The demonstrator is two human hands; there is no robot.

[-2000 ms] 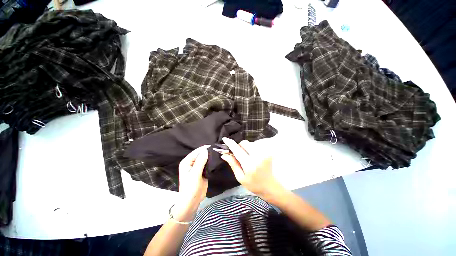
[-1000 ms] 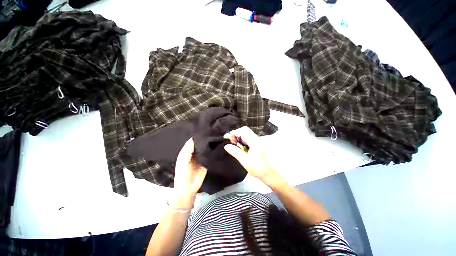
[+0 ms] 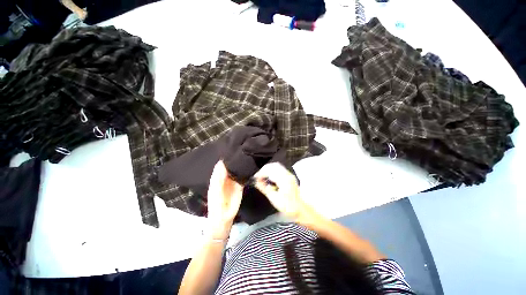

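Note:
A dark plaid garment is spread on the white table in front of me. Its plain dark lining is pulled out toward me and bunched between my hands. My left hand holds the lining's near edge, fingers pointing away from me. My right hand is curled close beside it at the cloth, with a small dark tool partly showing in the fingers. The tool's kind and tip are too small and blurred to tell.
Plaid garment piles lie at left and right, with small white loops. A plaid strip hangs toward me. Black cloth and short red-blue-white sticks lie at the far side. Dark cloth is at the left edge.
My right hand has moved slightly nearer to me and closer to my left hand. The tool, bright a second ago, is now mostly covered. The whole view has shifted slightly.

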